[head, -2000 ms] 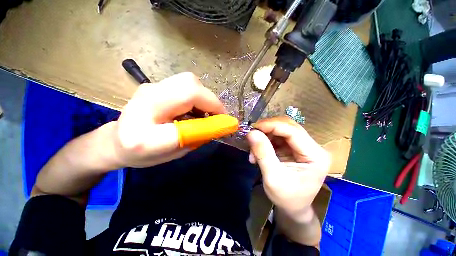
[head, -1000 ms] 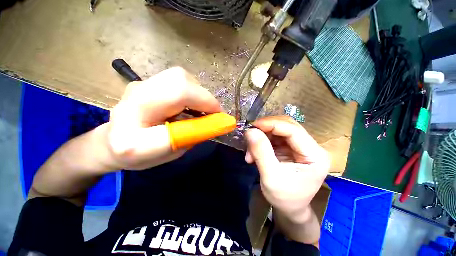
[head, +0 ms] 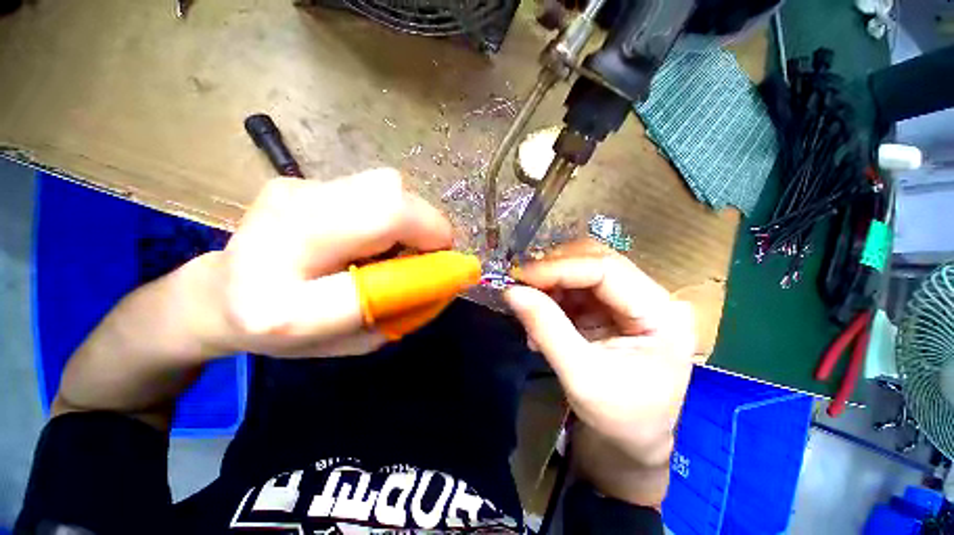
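My left hand (head: 324, 261), with orange finger cots, holds a thin black cable; its thick connector end (head: 271, 142) sticks out beyond the hand. Small red and white wire ends (head: 492, 279) show at its fingertips. My right hand (head: 607, 334) has thumb and forefinger pinched at these wire ends, on something too small to make out, likely a small circuit board. The soldering iron (head: 546, 199) points down, its dark tip just above the fingertips. The curved solder feed tube (head: 495, 178) ends just left of the tip.
Small circuit boards (head: 609, 232) lie right of the iron. A round pale pad (head: 537, 155) sits behind it. Striped PCB panels (head: 711, 125), black leads (head: 811, 178) and red-handled pliers (head: 845, 353) lie further right. A black fan box (head: 439, 16) stands behind. Blue bins (head: 737, 449) are below.
The connector end has turned a little more upright. My left fingertips have shifted slightly left and down, and the wire ends now show more clearly below the iron tip.
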